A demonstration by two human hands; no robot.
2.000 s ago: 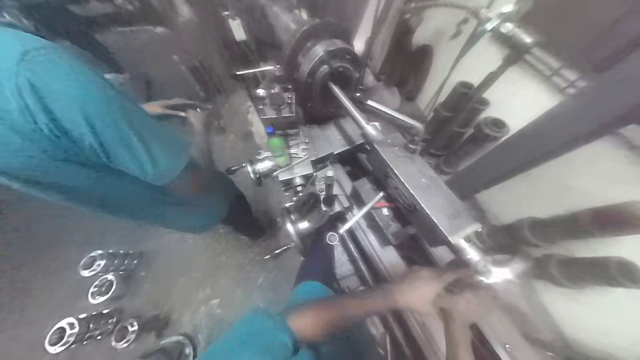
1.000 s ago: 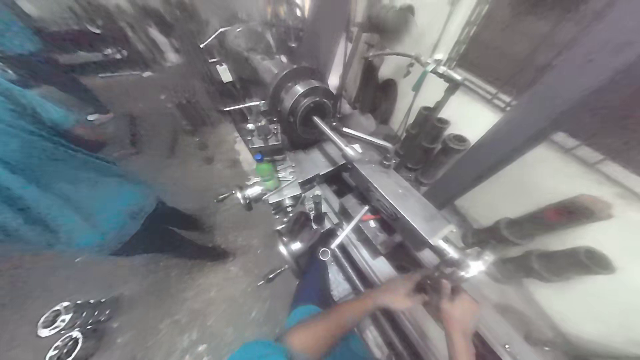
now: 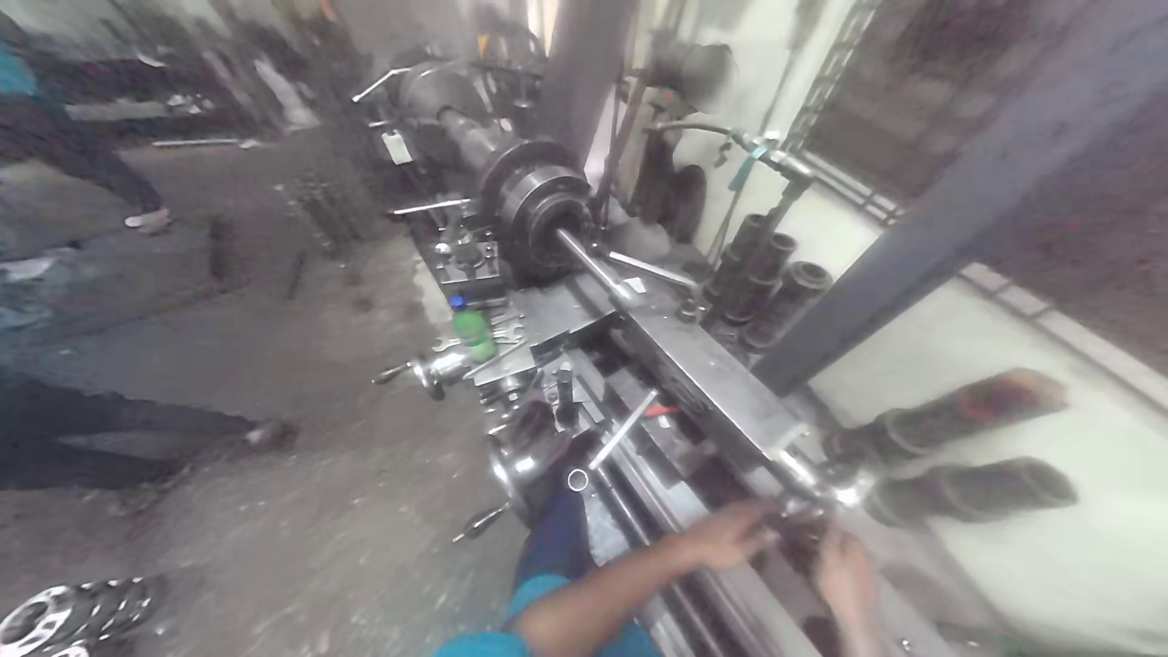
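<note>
My left hand (image 3: 737, 537) reaches over the bed of a metal lathe (image 3: 703, 365) to a dark fitting (image 3: 798, 529) at the end of the long steel block. On the other side of that fitting is my right hand (image 3: 847, 570). Both hands are blurred, and their fingertips are hidden or unclear, so their grip cannot be told. A bright round metal part (image 3: 844, 488) sits just beyond them. From the block a steel bar (image 3: 589, 258) runs into the lathe chuck (image 3: 546, 214). A metal rod handle (image 3: 623, 429) lies slanted over the carriage, left of my hands.
A green bottle (image 3: 473, 330) with a blue cap stands beside spanners on the carriage. Handwheels (image 3: 516, 470) stick out on the near side. Dark pipes (image 3: 976, 493) and a slanted grey post (image 3: 912, 228) are at the right. Metal rings (image 3: 78, 611) lie on the floor; another person's legs (image 3: 100, 438) show left.
The person in teal at the left has moved away toward the left edge. My hands remain at the end of the block, with small shifts. The view has shifted somewhat.
</note>
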